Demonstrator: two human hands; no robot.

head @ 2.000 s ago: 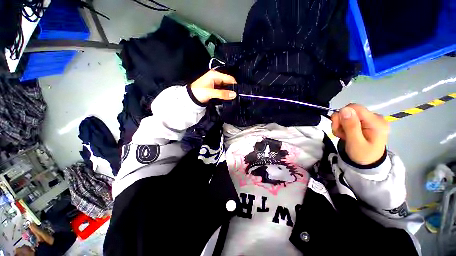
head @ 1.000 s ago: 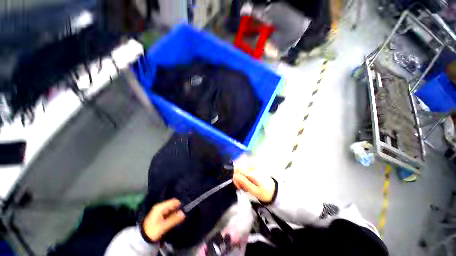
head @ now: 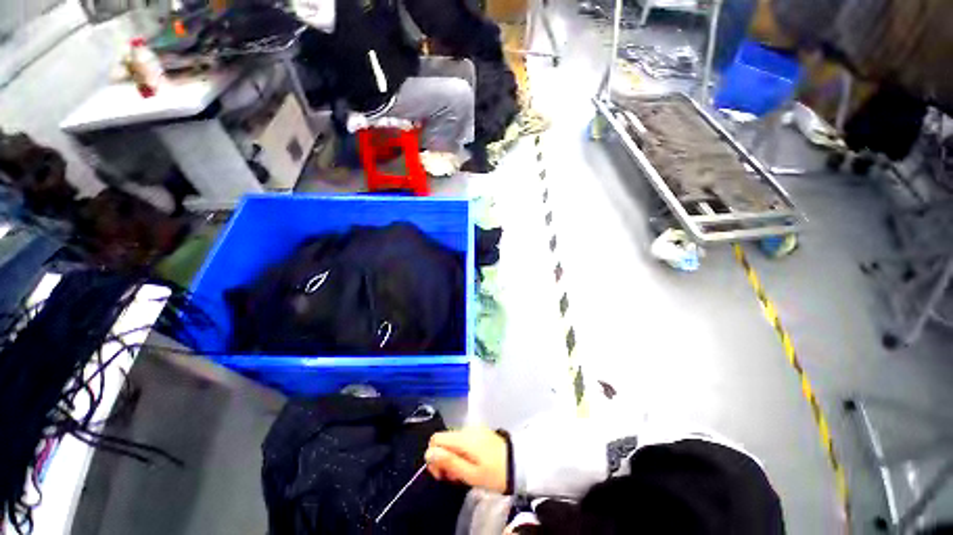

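Observation:
My right hand (head: 468,458) is low in the middle of the picture, its fingers closed on one end of a thin pale threader (head: 403,494). The threader slants down to the left over dark trousers (head: 319,460) at the bottom edge. Its lower end lies near the picture's edge. A small white loop (head: 420,414) shows on the dark cloth left of my hand. My left hand is out of the picture.
A blue plastic bin (head: 345,361) with dark garments (head: 387,282) stands just ahead. Black drawcords (head: 63,366) hang over a white table edge (head: 136,345) on the left. A person (head: 428,105) sits on a red stool (head: 394,162). A metal trolley (head: 711,222) stands ahead right.
The view has swung up and to the right. My left hand, which held the strip's other end, has left the picture. My right hand still holds the threader, now pointing down-left.

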